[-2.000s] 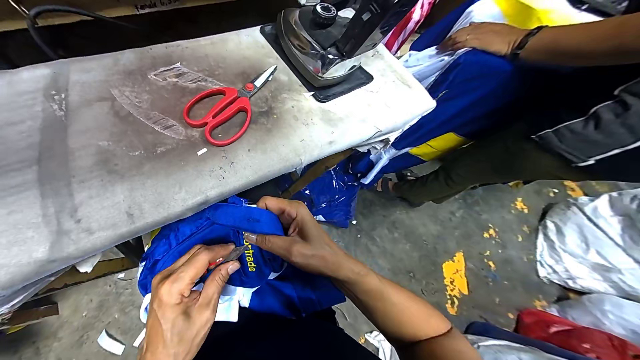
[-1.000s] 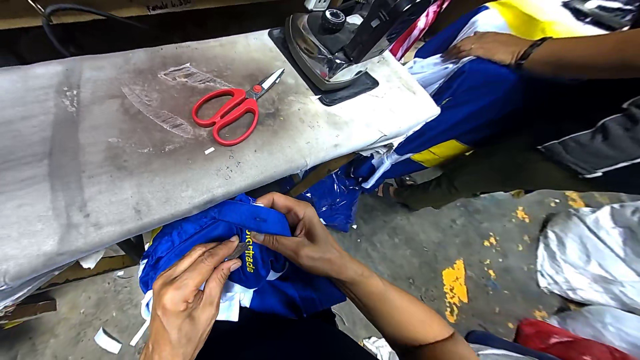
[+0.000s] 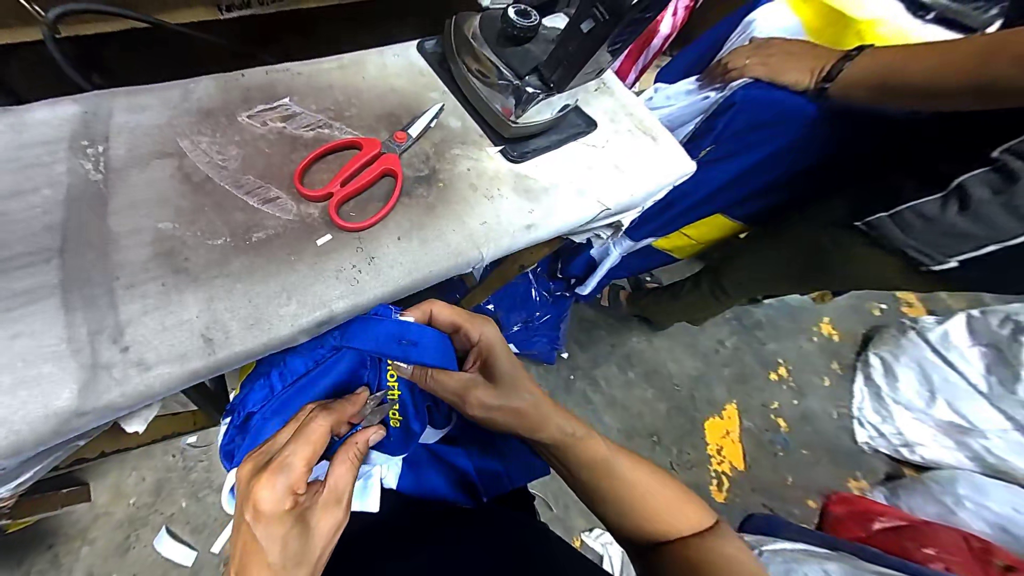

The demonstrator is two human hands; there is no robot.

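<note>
A blue garment [image 3: 296, 384] with yellow embroidered lettering and white parts lies bunched over my lap, below the edge of the padded table. My left hand [image 3: 308, 472] pinches small metal thread snips [image 3: 374, 410] between thumb and fingers, their blades pointing up beside the lettering. With fingers above and thumb below, my right hand [image 3: 480, 372] grips a blue band of the garment that bears a small buttonhole-like mark. Red-handled scissors [image 3: 360, 176] rest on the table, beyond both hands.
The ironing table [image 3: 200, 296] has a grey, stained cover. On a black pad stands an iron [image 3: 516, 72]. At the right, a co-worker's hand [image 3: 772, 64] lies on blue, white and yellow fabric [image 3: 720, 152]. Plastic-wrapped bundles [image 3: 944, 384] sit on the floor.
The snips' blades now show clearly between my left fingers, close to the lettering. My right hand keeps its hold on the blue band.
</note>
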